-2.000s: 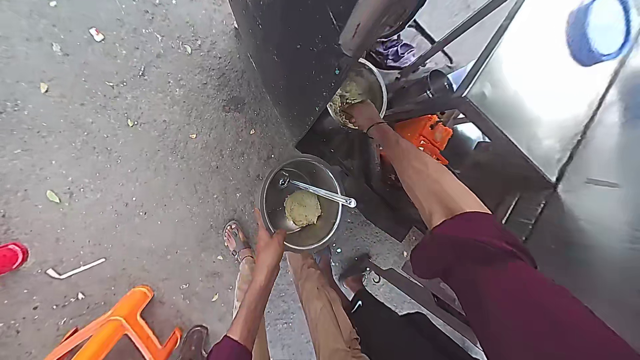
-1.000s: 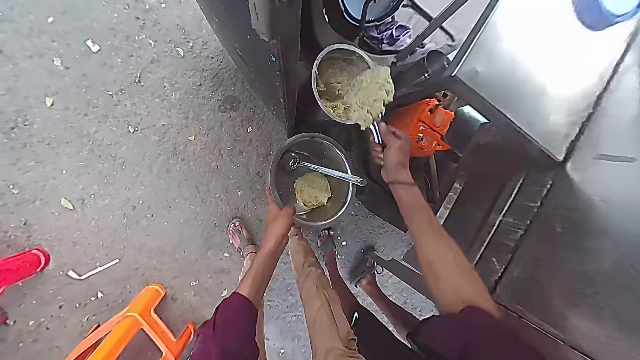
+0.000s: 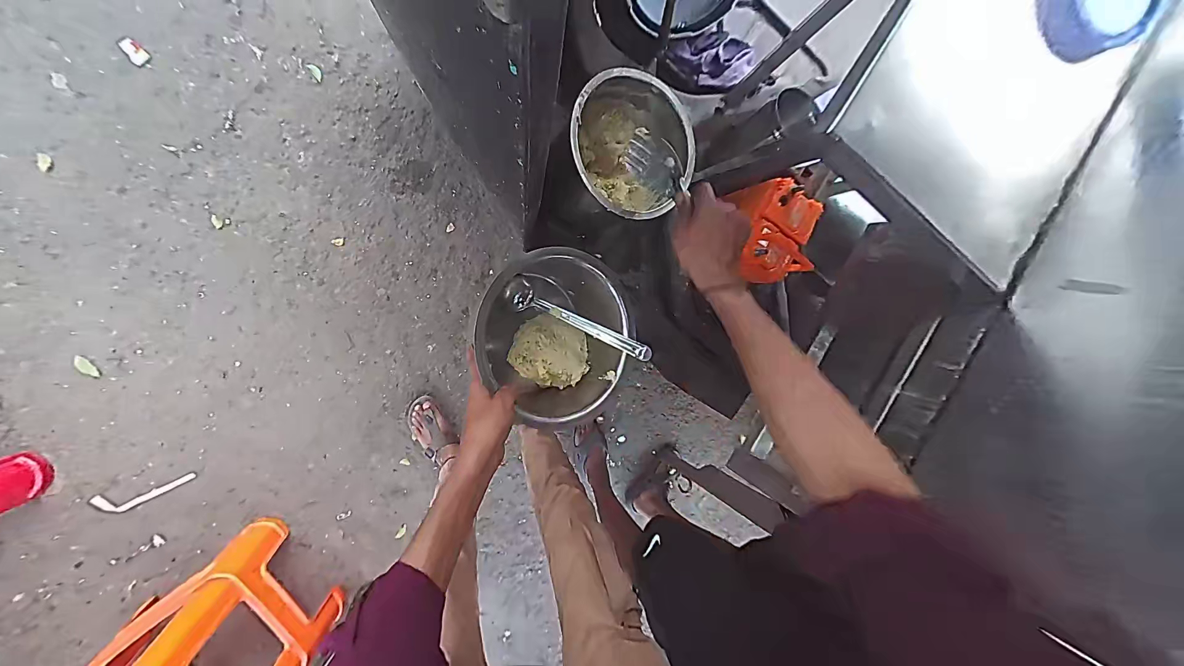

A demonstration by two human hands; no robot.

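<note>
My left hand (image 3: 488, 407) grips the near left rim of a steel bowl (image 3: 490, 314), thumb over the edge. In that bowl lie a pale yellow mound of mash or dough (image 3: 548, 351) and a metal ladle (image 3: 592, 327), its handle across the right rim. Farther up, a second steel bowl (image 3: 689, 139) holds more of the yellowish mash (image 3: 610, 139). My right hand (image 3: 710, 239) is closed at that bowl's near right rim on the handle of a slotted metal spatula (image 3: 651, 165), whose blade is inside the bowl. The fingers partly hide the handle.
A dark metal panel (image 3: 472, 92) stands left of the far bowl. An orange plastic bag or wrapper (image 3: 777, 231) is right of my right hand, below a metal counter (image 3: 971, 111). An orange plastic stool (image 3: 222, 592) is at lower left. Another person's sandaled foot (image 3: 652, 490) shows near the legs below.
My right hand was inside the far bowl, then held up a large heap of mash on the spatula. Now the spatula's blade is down in that bowl without the heap. My left hand keeps its grip.
</note>
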